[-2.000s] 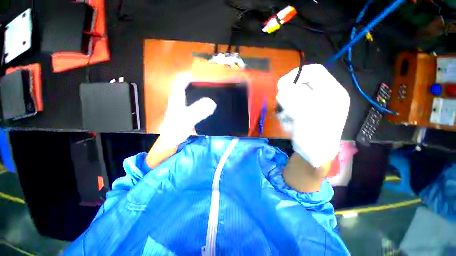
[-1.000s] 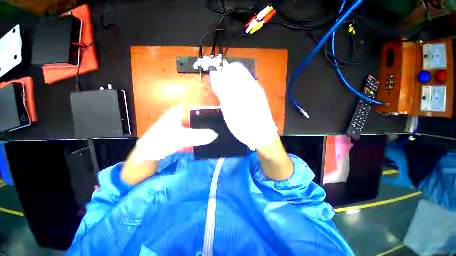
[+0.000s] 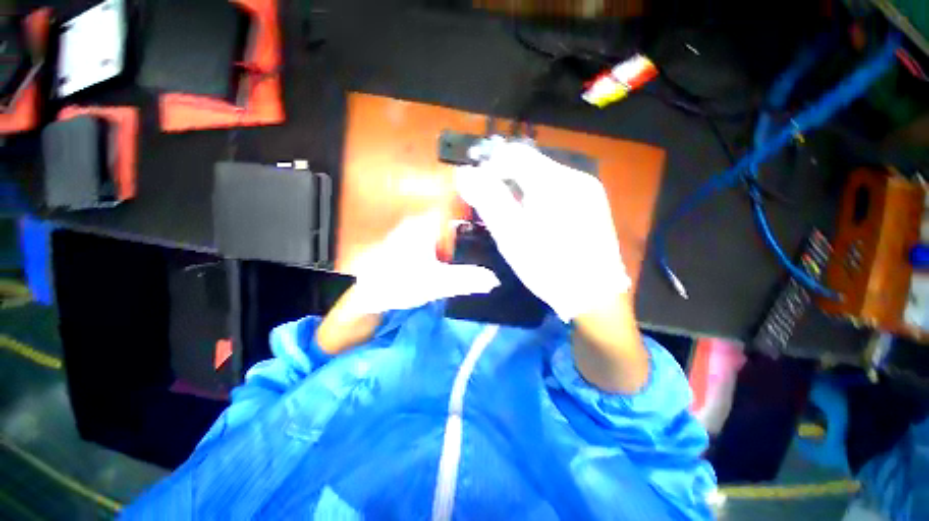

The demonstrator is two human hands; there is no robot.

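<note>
A black set-top box (image 3: 487,305) lies at the near edge of the orange-brown fixture board (image 3: 392,142), partly covered by both hands. My left hand (image 3: 413,270), in a white glove, is on the box's left side with the thumb over its top. My right hand (image 3: 560,229), also white-gloved, reaches over the box, its fingertips near the whitish connector block (image 3: 489,149) on the dark bar. What the right fingertips touch is hidden by the glove and blur.
At left are another black box (image 3: 267,212), boxes on salmon foam pads (image 3: 267,97) and a white plate (image 3: 92,46). At right are a blue cable (image 3: 759,219), a remote control (image 3: 797,295) and an orange switch box (image 3: 878,249). AV plugs (image 3: 619,81) lie beyond the board.
The view has shifted and tilted. My right hand, earlier held up right of the board, came over to the connector block and stays there. My left hand remains at the box.
</note>
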